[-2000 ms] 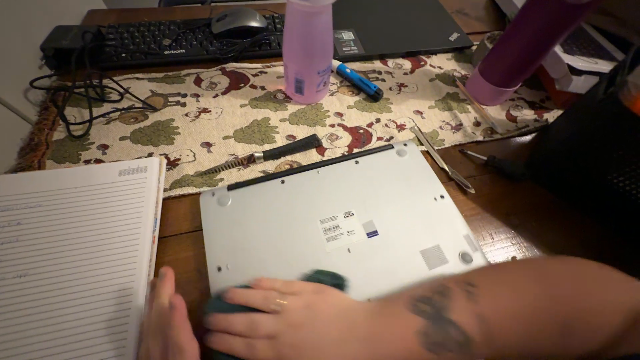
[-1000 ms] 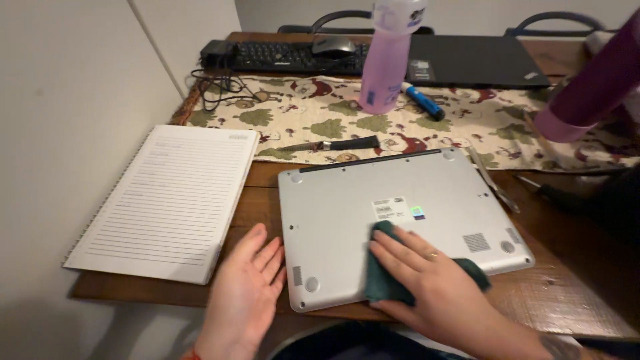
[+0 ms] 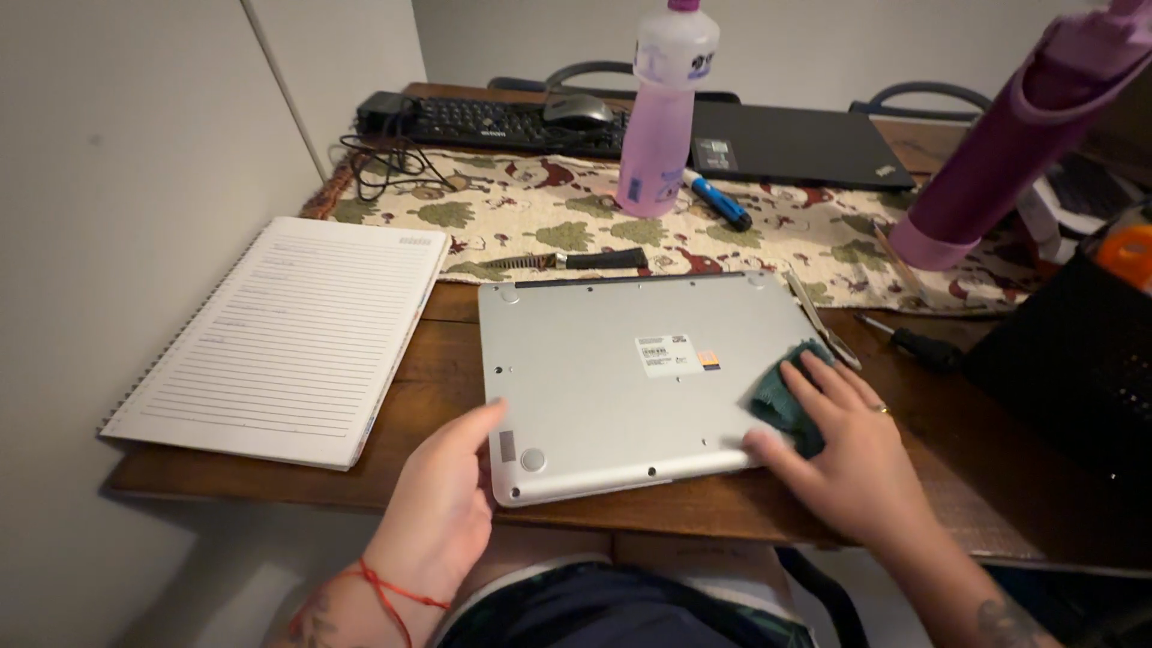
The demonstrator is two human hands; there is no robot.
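A silver laptop [image 3: 594, 387] lies upside down on the wooden table, its base with screws, rubber feet and labels facing up. My left hand [image 3: 445, 490] is at its near left corner, the thumb along the left edge and the other fingers partly hidden by the laptop's side. Under my right hand [image 3: 850, 441] a dark green cloth [image 3: 776, 400] is pressed on the right part of the base. Beyond the far edge lies a knife or serrated tool with a black handle [image 3: 603, 260]. Metal tweezers or a similar slim tool [image 3: 814, 315] lie along the right edge.
A spiral notebook [image 3: 288, 342] is at left. Behind, on a patterned runner [image 3: 549, 202], are a pink spray-type bottle [image 3: 661, 135] and a blue marker [image 3: 720, 200]. Farther back are a keyboard [image 3: 504, 121], mouse [image 3: 578, 110] and black laptop [image 3: 792, 144]. A screwdriver [image 3: 922, 346], black container [image 3: 1071, 369] and purple bottle [image 3: 999, 144] stand right.
My right hand and the green cloth have moved right across the laptop's base. My left hand, beside the laptop a second ago, is now at its left edge. The view has shifted.
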